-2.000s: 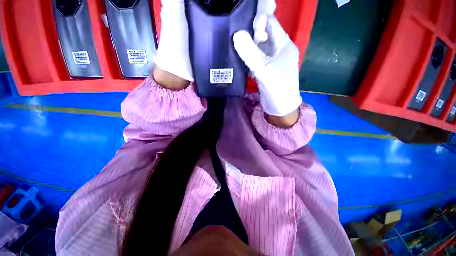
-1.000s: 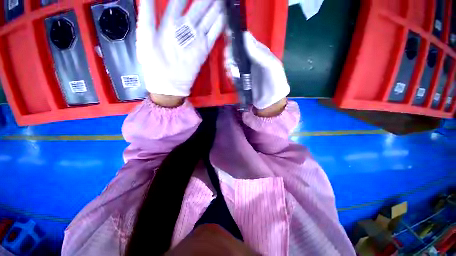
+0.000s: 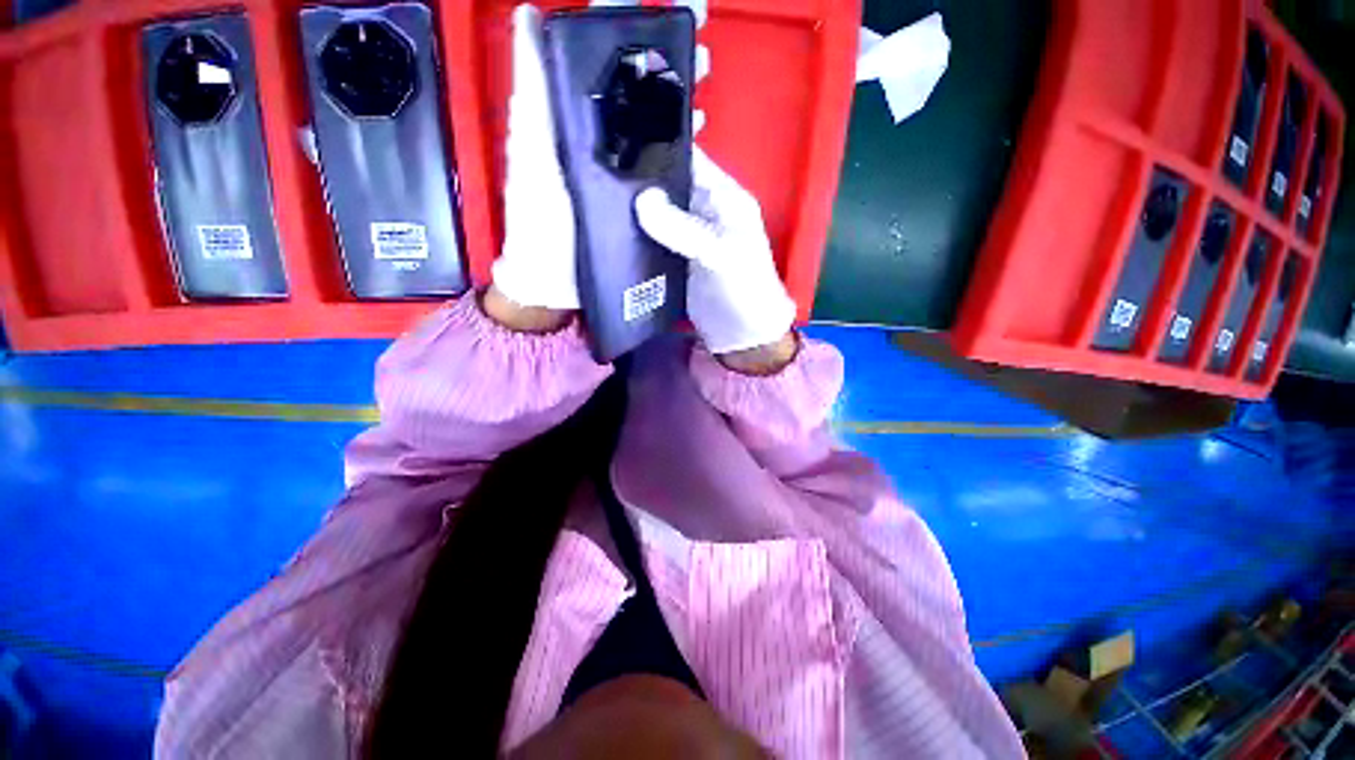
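Note:
A dark grey smartphone (image 3: 609, 193) with a large round black camera area is held upright over the front red tray, back side facing me. A white barcode label (image 3: 645, 299) is on its lower back. My right hand (image 3: 719, 253), in a white glove, grips its right edge with the thumb on the back. My left hand (image 3: 538, 186), also white-gloved, is along the left edge, partly hidden by the phone; whether it grips cannot be told. Two similar phones (image 3: 220, 178) lie in pockets of the red tray (image 3: 505, 45) at left.
Another red tray (image 3: 1025, 245) with several phones stands at right, partly over a brown cardboard piece (image 3: 1077, 398). A white wipe (image 3: 910, 63) lies on the dark green mat (image 3: 907, 193). Blue floor and cardboard boxes (image 3: 1092, 668) are below.
The phone was back-up, then edge-on in my right hand with my left hand open beside it. Now its back faces me again, between both hands. The trays have shifted in view.

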